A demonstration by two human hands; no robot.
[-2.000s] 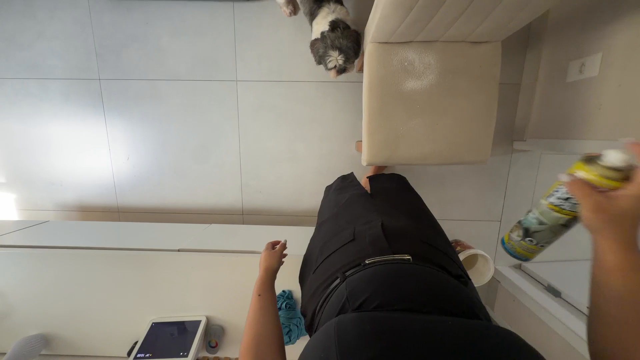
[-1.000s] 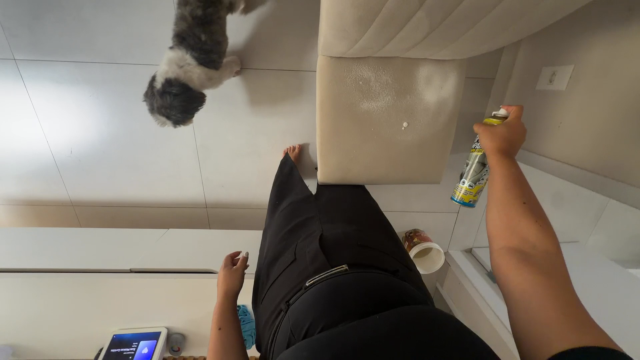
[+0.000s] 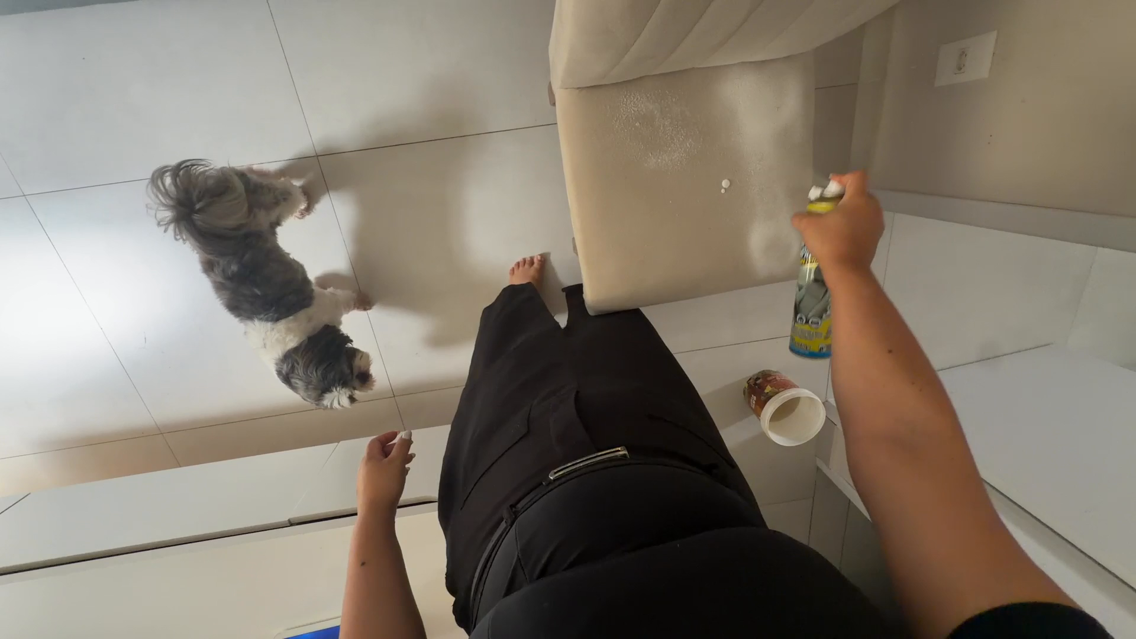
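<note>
My right hand [image 3: 843, 222] is closed around an aerosol spray can [image 3: 812, 302], held upright with a finger at its white nozzle, beside the right edge of a beige upholstered chair seat [image 3: 674, 240]. White foam or spray residue [image 3: 657, 129] lies in patches on the seat, with a small white blob [image 3: 725, 185] near its middle. My left hand [image 3: 386, 466] hangs with curled fingers over the white furniture edge at the lower left; nothing clear shows in it.
A dog [image 3: 266, 284] stands on the tiled floor [image 3: 426, 53] at the left. An open tub [image 3: 785, 408] is below the can. White furniture [image 3: 1047, 453] lies at the right, under a wall with a socket [image 3: 966, 59]. My bare foot [image 3: 527, 269] is beside the chair.
My right hand has brought the can from the far right to the seat's edge. More white residue shows on the seat than two seconds ago. The dog has moved left and turned.
</note>
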